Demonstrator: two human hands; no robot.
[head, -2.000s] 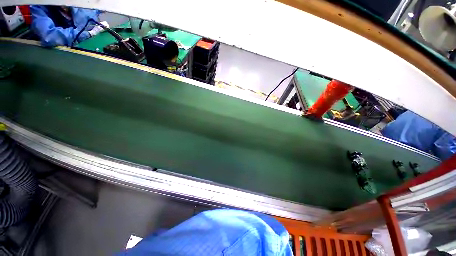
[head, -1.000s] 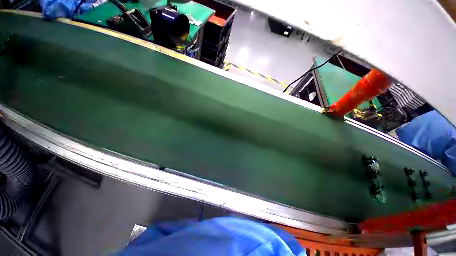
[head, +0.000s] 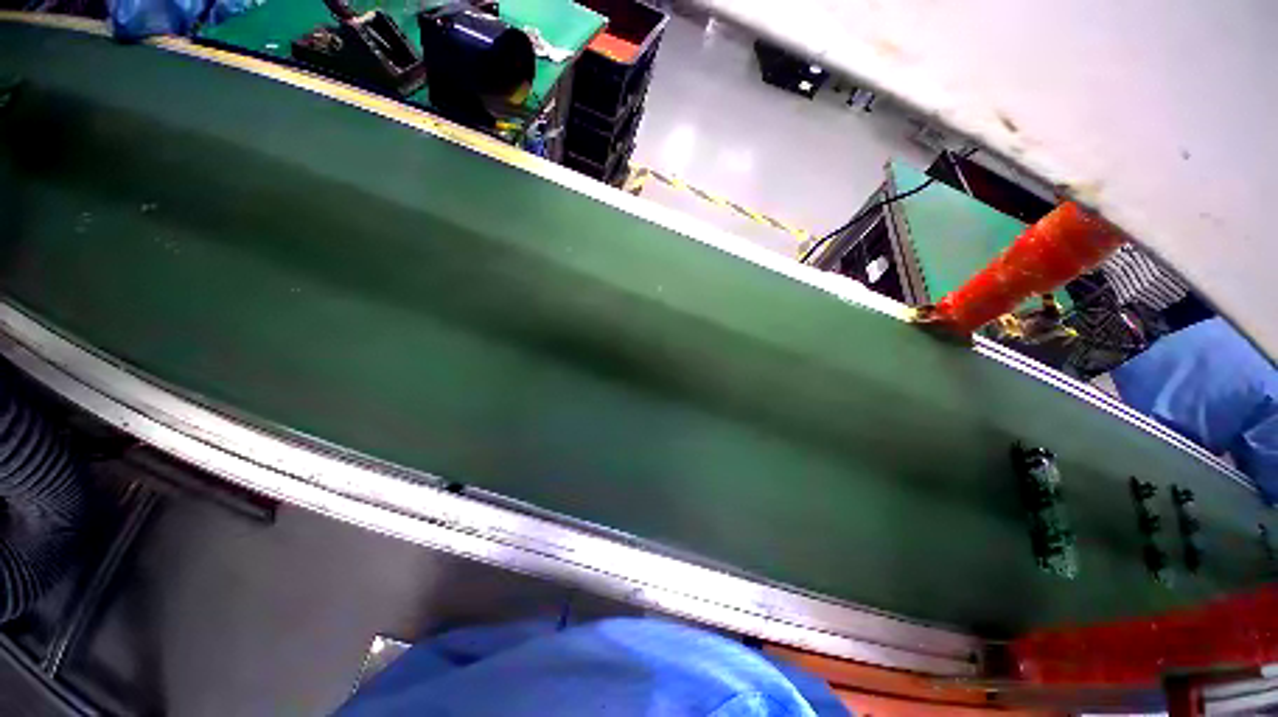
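Note:
Neither of my hands is in the picture. My blue-sleeved arm or shoulder (head: pixel 617 672) shows at the bottom edge. The wide green conveyor belt (head: pixel 463 322) runs across the view in front of me. A green circuit board strip (head: pixel 1046 511) with dark parts lies on the belt at the right. Two thinner dark board strips (head: pixel 1151 530) lie beside it, further right. A small part of the orange tray (head: pixel 897 681) shows at the bottom, cut off by the edge.
A pale metal rail (head: pixel 421 504) edges the belt on my side. A red bar (head: pixel 1163 633) crosses the lower right. A red post (head: pixel 1030 266) stands at the far rail under a white overhead panel (head: pixel 1093 84). Blue-sleeved people show at upper left and right. A ribbed grey hose (head: pixel 35 518) hangs at left.
The view has tilted and shifted, so the red bar now covers the lower right and less of the tray's slots and plastic bag shows. The boards appear slightly lower and further right.

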